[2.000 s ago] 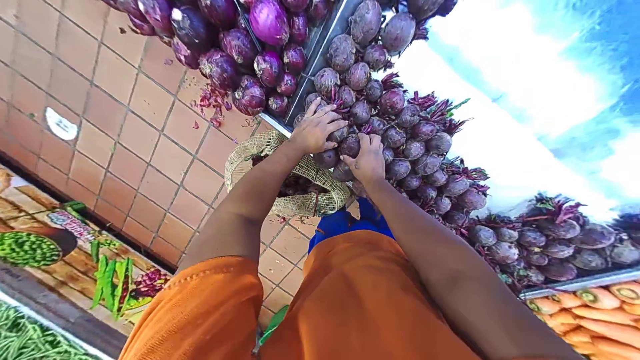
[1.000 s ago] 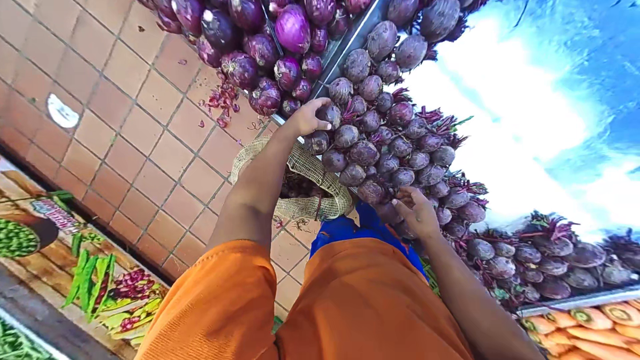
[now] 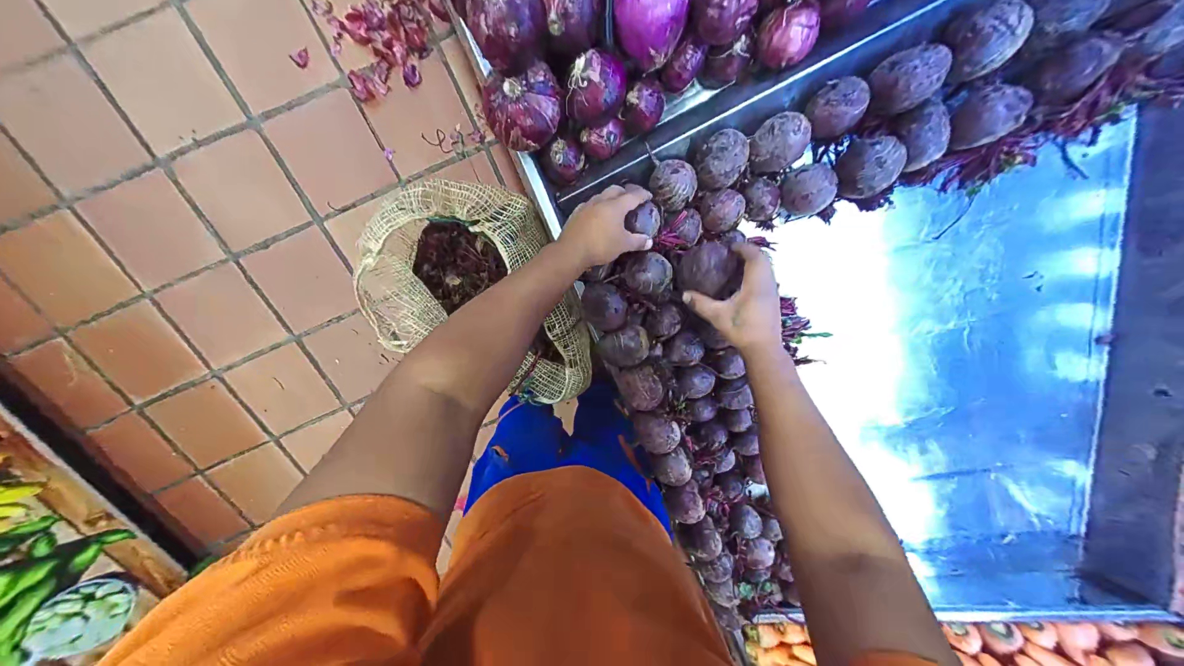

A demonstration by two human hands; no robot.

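Rows of beetroots lie stacked along the edge of a metal display bin. My left hand is closed round a small beetroot near the bin's corner. To its right, my right hand grips a larger, dark beetroot from its right side, thumb below it and fingertips partly hidden. An open woven mesh sack stands on the floor beside the bin, left of my left hand, with dark red leafy bits inside. My left forearm covers part of the sack.
Red onions fill the neighbouring bin beyond a metal divider. Carrots lie past the near edge. Onion skins are scattered on the tiled floor. The bin's shiny metal base shows at right.
My right hand has moved up among the beetroots and now holds a large one. My left hand stays near the bin's corner. The view has shifted and tilted.
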